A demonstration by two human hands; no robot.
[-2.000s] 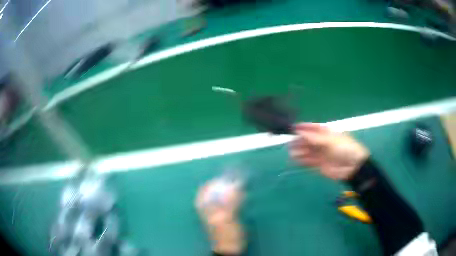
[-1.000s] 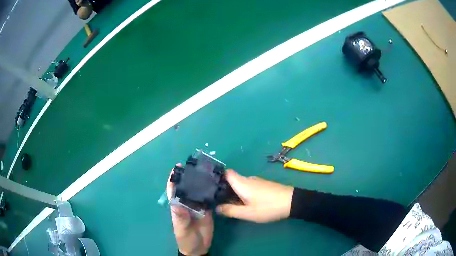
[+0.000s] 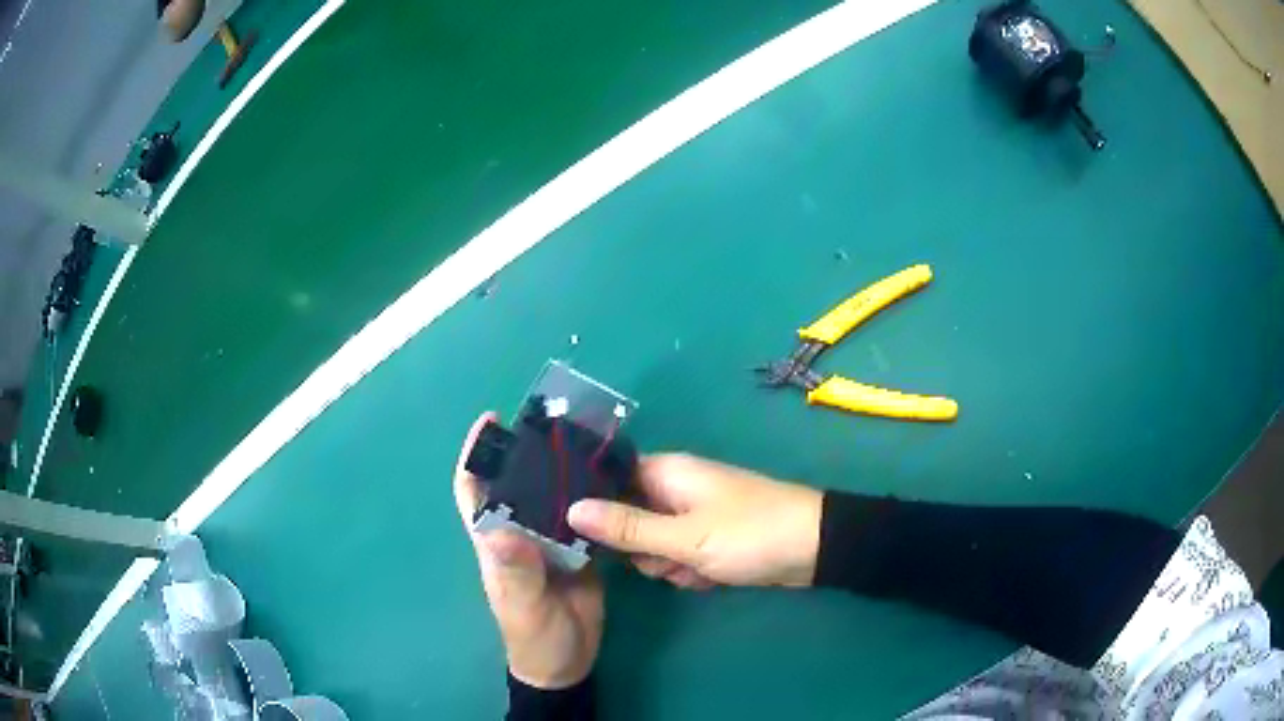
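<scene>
A black motor unit (image 3: 542,472) with thin red wires across its top is held between both hands at lower centre. A grey, partly see-through curved sleeve (image 3: 584,396) is around it and sticks out at its upper and lower sides. My left hand (image 3: 542,599) grips the unit and sleeve from the left and below. My right hand (image 3: 718,521) holds the right side, with the thumb on top of the unit near the red wires. Diagonal cutters with yellow handles (image 3: 876,352) lie on the green bench to the right, handles spread.
A spare black unit (image 3: 1031,64) lies at upper right beside a cardboard sheet (image 3: 1239,99) with a loose wire. Loose grey sleeves (image 3: 211,634) are piled at lower left. A white rail (image 3: 465,282) edges the green belt. A small black object (image 3: 87,411) is at far left.
The black unit, brought from the belt side to my left hand, now sits in the sleeve. It has turned since a second ago, so red wires show on top.
</scene>
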